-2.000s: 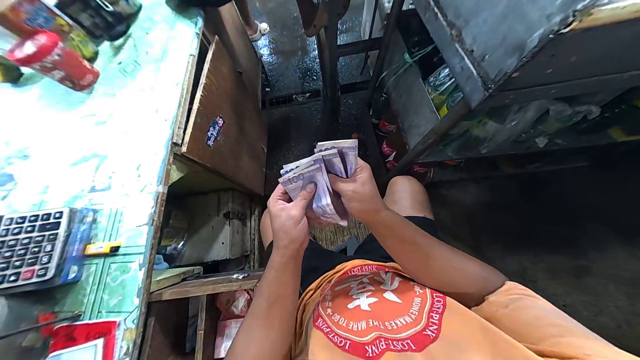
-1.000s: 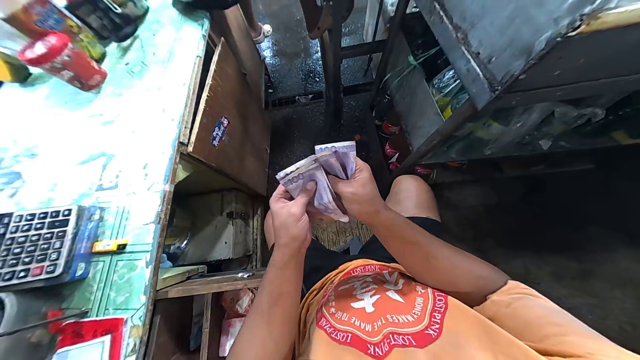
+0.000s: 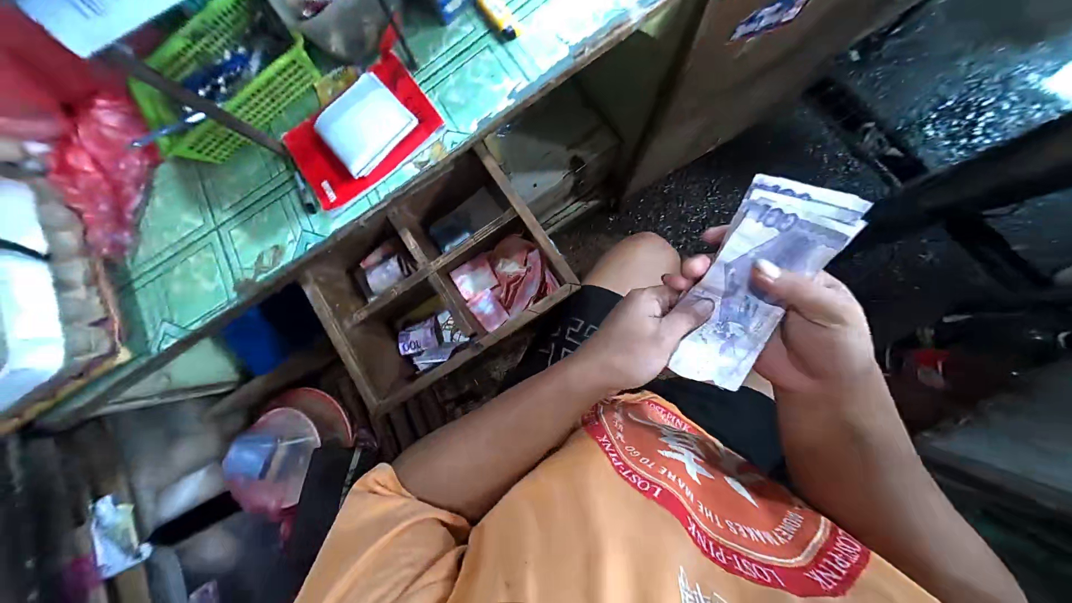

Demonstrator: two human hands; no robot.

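Observation:
A small stack of purple banknotes (image 3: 758, 285), slightly fanned at its top end, lies between my two hands above my lap. My left hand (image 3: 649, 331) grips the stack's lower left side. On its right side, my right hand (image 3: 812, 322) holds the notes with the thumb on top. Left of my left hand, an open wooden cash drawer (image 3: 431, 268) with compartments juts out from under the table. Reddish banknotes (image 3: 502, 280) lie in its right front compartment, and folded purple banknotes (image 3: 429, 337) in the left front one.
The green table (image 3: 197, 243) edge runs diagonally above the drawer. On it are a red folder (image 3: 335, 172) with white paper, a green plastic basket (image 3: 251, 109) and a red plastic bag (image 3: 105, 176). A clear plastic container (image 3: 272, 456) stands at lower left. The floor (image 3: 963, 67) looks wet.
The view has swung far to the left, bringing the open drawer and basket into sight. The banknotes, more fanned and bent before, now lie flatter in both hands.

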